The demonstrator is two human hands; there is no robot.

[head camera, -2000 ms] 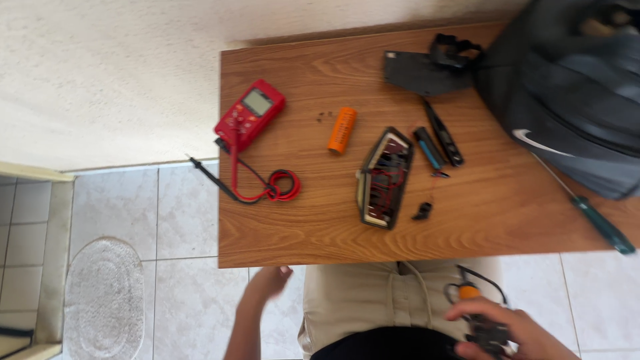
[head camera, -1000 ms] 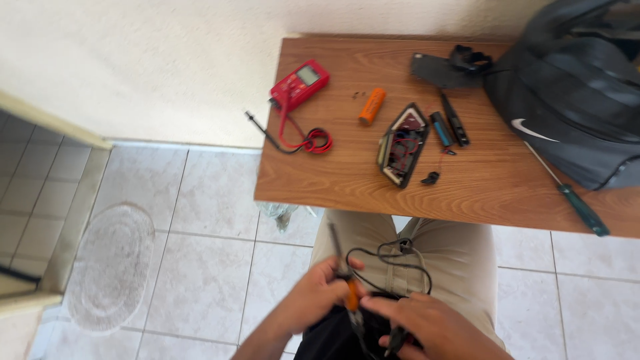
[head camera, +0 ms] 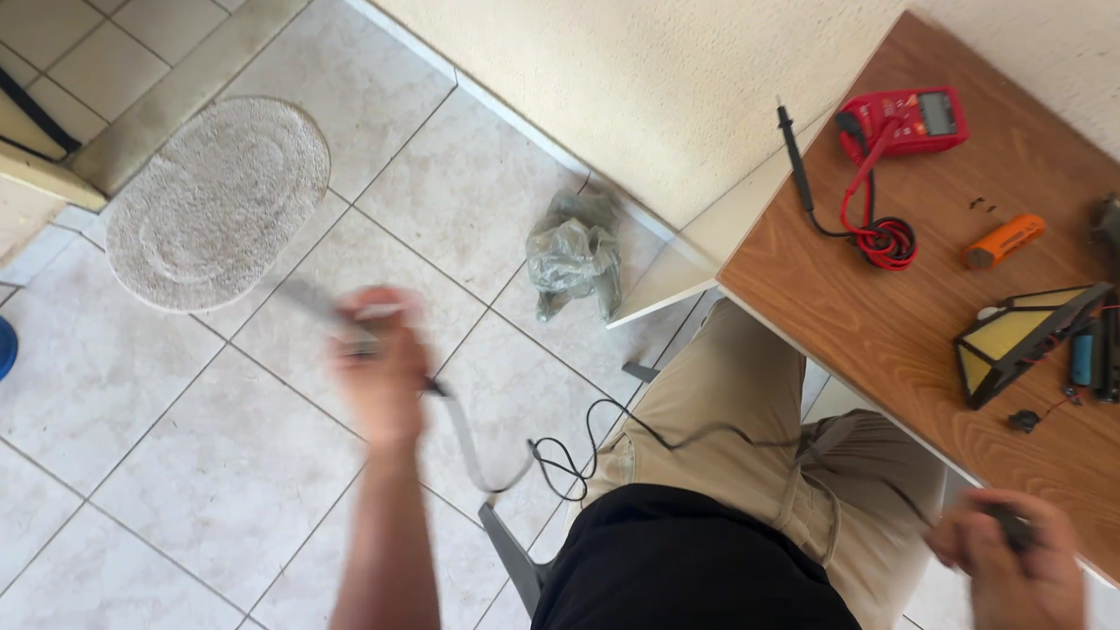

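Observation:
My left hand (head camera: 381,367), blurred by motion, is closed around a tool with a long greyish end, held out over the tiled floor; its kind is too blurred to tell. A black cable (head camera: 647,420) runs from it across my lap toward my right hand (head camera: 1006,551), which grips a small dark object beside the table edge. On the wooden table (head camera: 814,254) lie a red digital multimeter (head camera: 906,121) with coiled leads, an orange cylindrical battery cell (head camera: 1004,241), a black-framed lamp housing with yellowish panels (head camera: 1024,337), a blue cell (head camera: 1082,357) and a small black part (head camera: 1024,421).
A crumpled plastic bag (head camera: 573,249) rests on the floor by the wall. An oval mat (head camera: 219,201) lies near the doorway at the upper left. A blue object (head camera: 5,346) shows at the left edge. Grey chair parts (head camera: 516,556) stick out beside my body.
The view has swung left, toward the floor. My hands, close together over my lap one second ago, are now far apart, the left out over the floor and the cable stretched between them.

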